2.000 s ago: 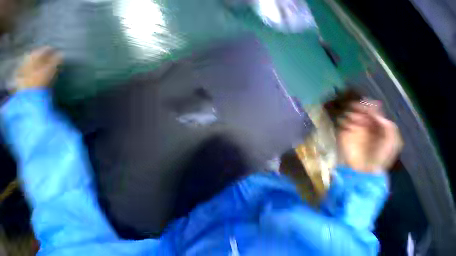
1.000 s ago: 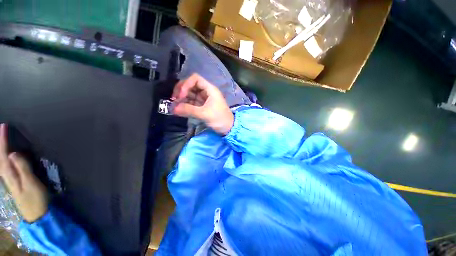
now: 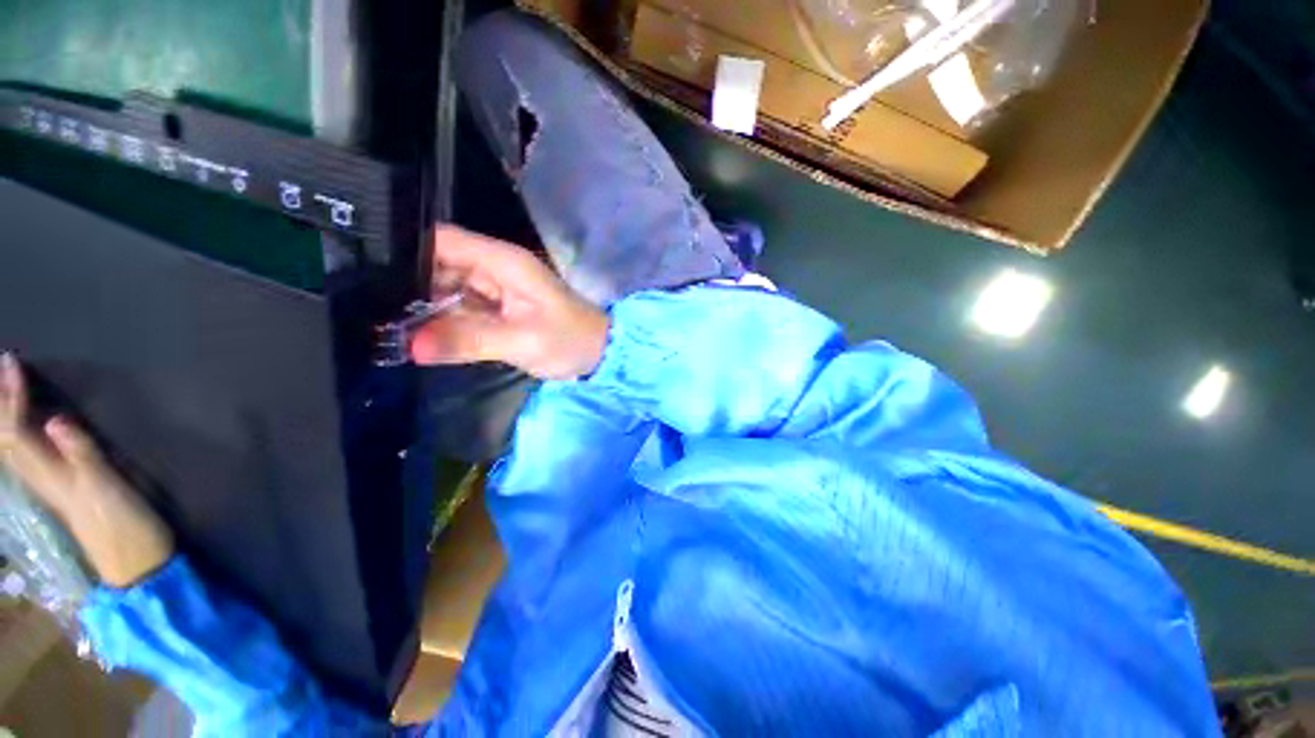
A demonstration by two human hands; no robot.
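A large black back cover (image 3: 188, 375) fills the left side, with a row of small white port icons on a long black strip (image 3: 195, 170) near its upper edge. My right hand (image 3: 505, 310) is at the cover's right side edge, thumb and fingers pinched on a small clear piece (image 3: 440, 304). Small white marks (image 3: 390, 343) show on the dark edge by my fingertips; I cannot tell if they belong to that piece. My left hand (image 3: 80, 483) rests on the cover at the far left, fingers apart, fingertips partly cut off by the picture's edge.
The green bench top (image 3: 159, 58) is at upper left. An open brown carton (image 3: 1060, 188) at top right holds clear bags and white strips. My trouser leg and shoe are below the bench edge. Crumpled clear film (image 3: 43, 555) and brown cardboard (image 3: 462, 577) lie near the cover.
The view has swung from the bench to the cover's side edge. Since one second ago, my right hand and the cover's edge appear further left; the small piece in my fingers now looks like a thin clear strip.
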